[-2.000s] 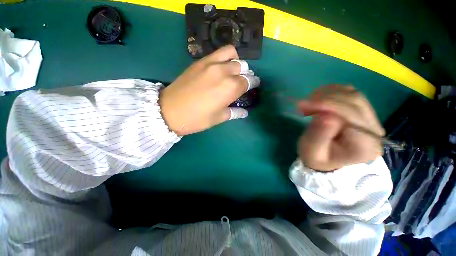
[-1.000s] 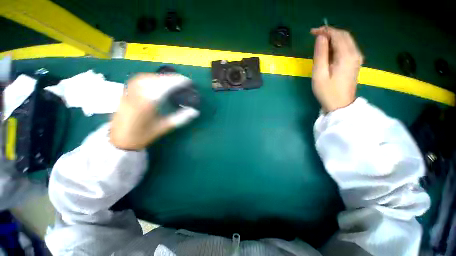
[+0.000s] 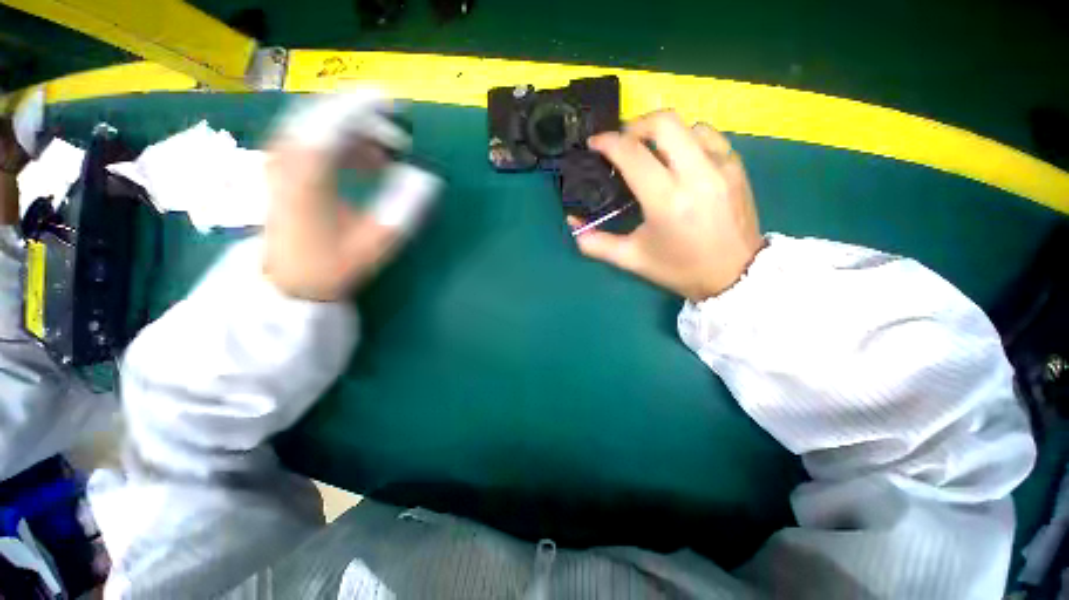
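My right hand (image 3: 686,205) grips a round black ringed part (image 3: 592,188) between thumb and fingers, just below the black fixture. A thin pale stick (image 3: 601,222) shows across the part near the thumb. The black rectangular fixture (image 3: 506,127) with its raised round seat lies at the yellow rail's near edge. My left hand (image 3: 334,199), with white finger cots, is blurred at the left, thumb and fingers apart. Something dark shows at its fingertips; I cannot tell whether the hand holds it.
A yellow rail (image 3: 797,115) crosses behind the fixture, with a slanted yellow post (image 3: 176,35) at left. A crumpled white cloth (image 3: 217,176) and a black box (image 3: 100,264) with a yellow label lie at left. Dark round parts (image 3: 381,9) are beyond the rail. Another person's sleeve shows far left.
My right hand has come back from beyond the rail to beside the fixture and now holds a round black part. The round part seen in my left hand is no longer clearly visible there.
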